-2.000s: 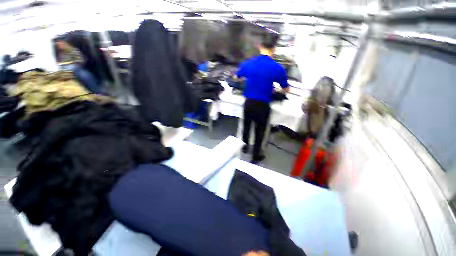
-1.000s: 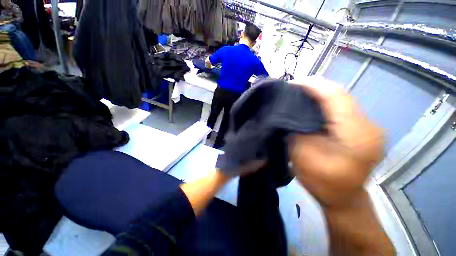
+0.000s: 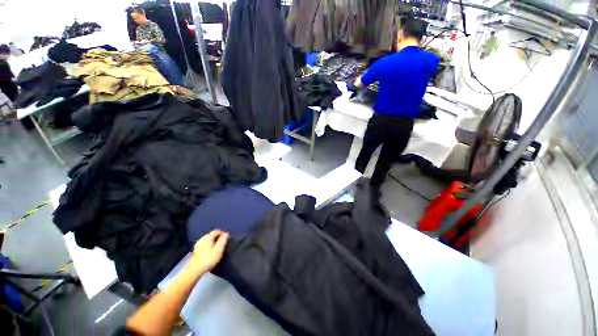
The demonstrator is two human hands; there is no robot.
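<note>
A black garment [image 3: 315, 262] lies spread over the navy padded board [image 3: 226, 209], whose rounded far end shows bare. My left hand [image 3: 211, 249] is at the garment's left edge beside the bare end, its fingers closed on the cloth. A sleeve-like part [image 3: 370, 203] of the garment lies toward the right over the pale table [image 3: 459, 279]. My right hand is not in view. No iron shows.
A large crumpled black pile [image 3: 164, 170] lies left of the board. Dark garments [image 3: 259, 72] hang ahead. A person in blue [image 3: 403, 79] stands at a white table. A fan [image 3: 493, 138] and a red object [image 3: 446, 209] stand right.
The bunched dark cloth that both hands held raised now lies spread over the board. My left hand has moved down and left; my right hand has left the picture. The view has turned left.
</note>
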